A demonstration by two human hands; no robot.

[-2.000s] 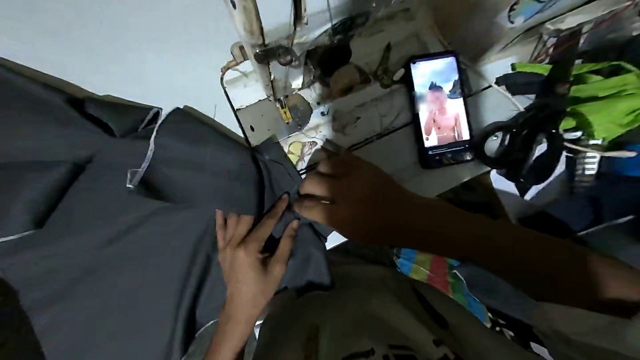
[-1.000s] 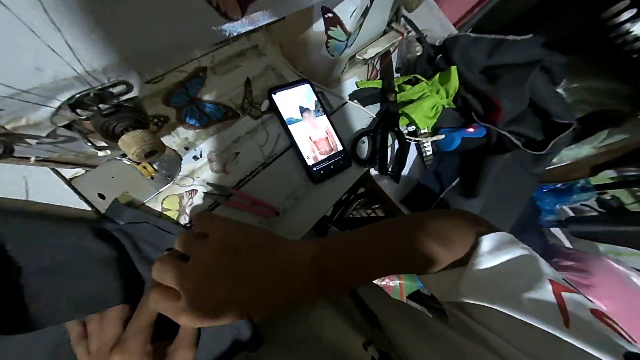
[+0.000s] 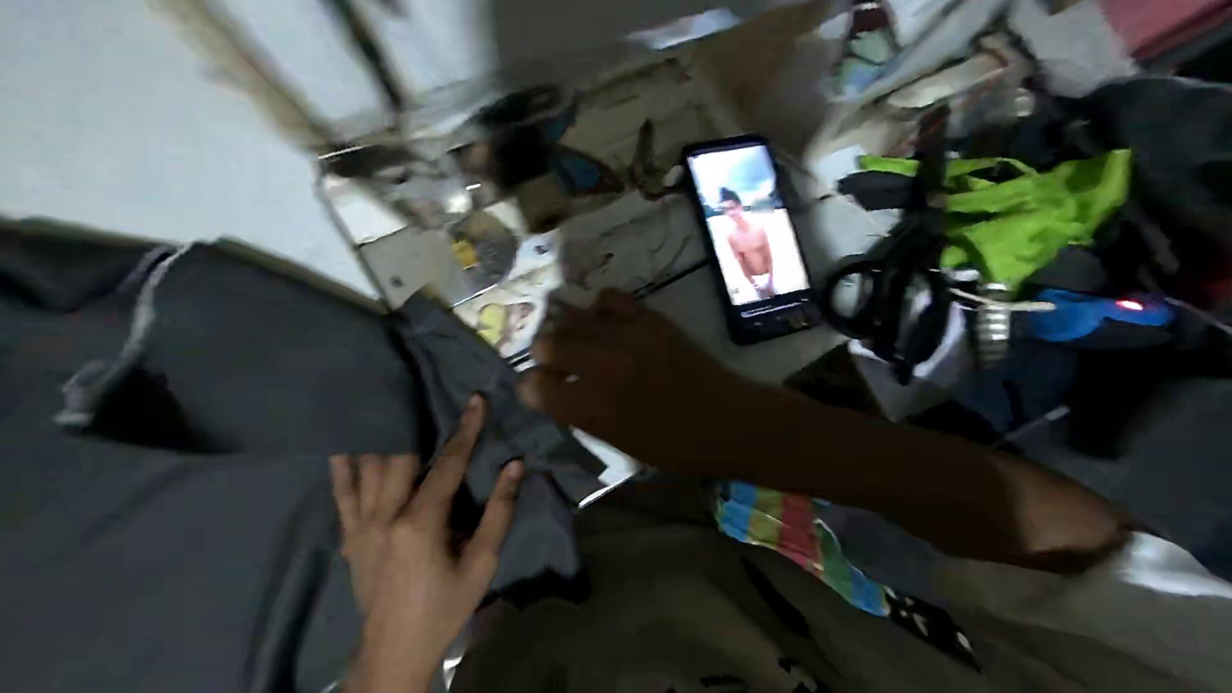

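Dark grey fabric (image 3: 241, 366) lies across the left side, with a pale-edged fold in it. My left hand (image 3: 414, 539) rests on this fabric with its fingers spread. Close to the fabric's right edge is my right hand (image 3: 616, 375), its fingers bent; whether it pinches the cloth or something else cannot be told. Just beyond both hands is the sewing machine's bed plate (image 3: 414, 265), blurred, with butterfly pictures around it.
A lit smartphone (image 3: 756, 236) lies right of the machine. Black-handled scissors (image 3: 895, 298), bright green cloth (image 3: 1030, 212) and a blue object with a red light (image 3: 1097, 313) sit farther right. A multicoloured cloth strip (image 3: 808, 544) shows below my right forearm.
The view swung right and then back left. Pink-handled snips or tweezers, seen beside my right hand one second ago, no longer show plainly.
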